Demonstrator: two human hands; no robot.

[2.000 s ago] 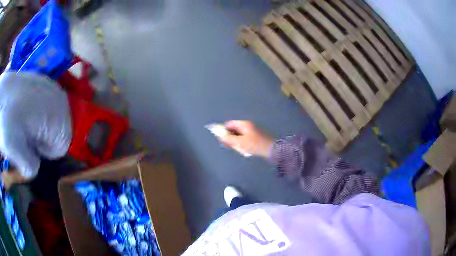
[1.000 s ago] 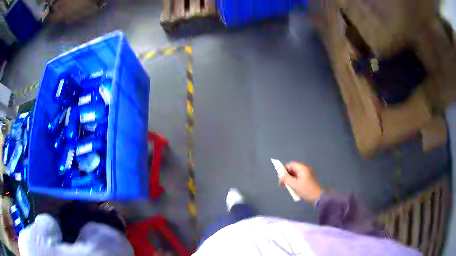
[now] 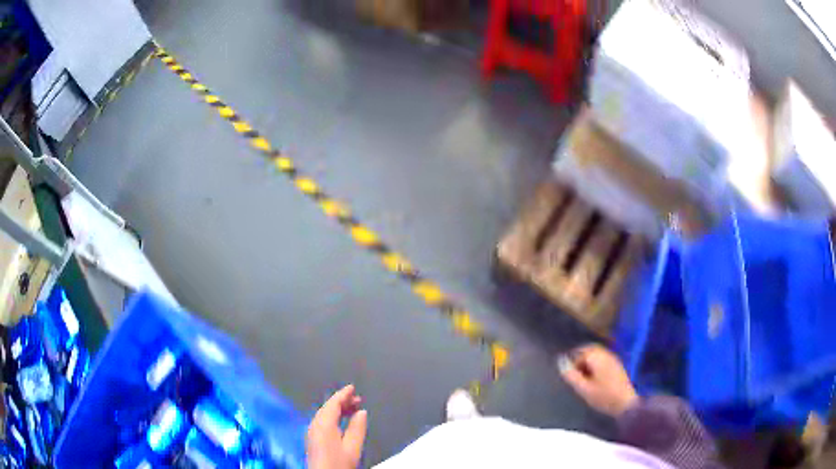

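My right hand (image 3: 600, 377) is at the lower right, below the pallet, its fingers closed on a small white object (image 3: 566, 368), mostly hidden by the fingers. My left hand (image 3: 336, 432) shows at the bottom edge, partly cut off, with its fingers apart and nothing in it. It is just right of a blue crate (image 3: 266, 389) that holds blue-wrapped parts (image 3: 215, 426). Whether the hand touches the crate I cannot tell.
Yellow-and-black tape (image 3: 335, 209) crosses the grey floor. A wooden pallet (image 3: 573, 256) and blue crates (image 3: 710, 311) stand at right, with blurred white cartons (image 3: 655, 101) behind. A red stool (image 3: 532, 46) is at the top. More blue parts (image 3: 41, 380) lie on the line at left.
My view has moved along the floor. My left hand has come into view at the bottom. My right hand still holds the white object. The seated worker and the large carton at right are out of view.
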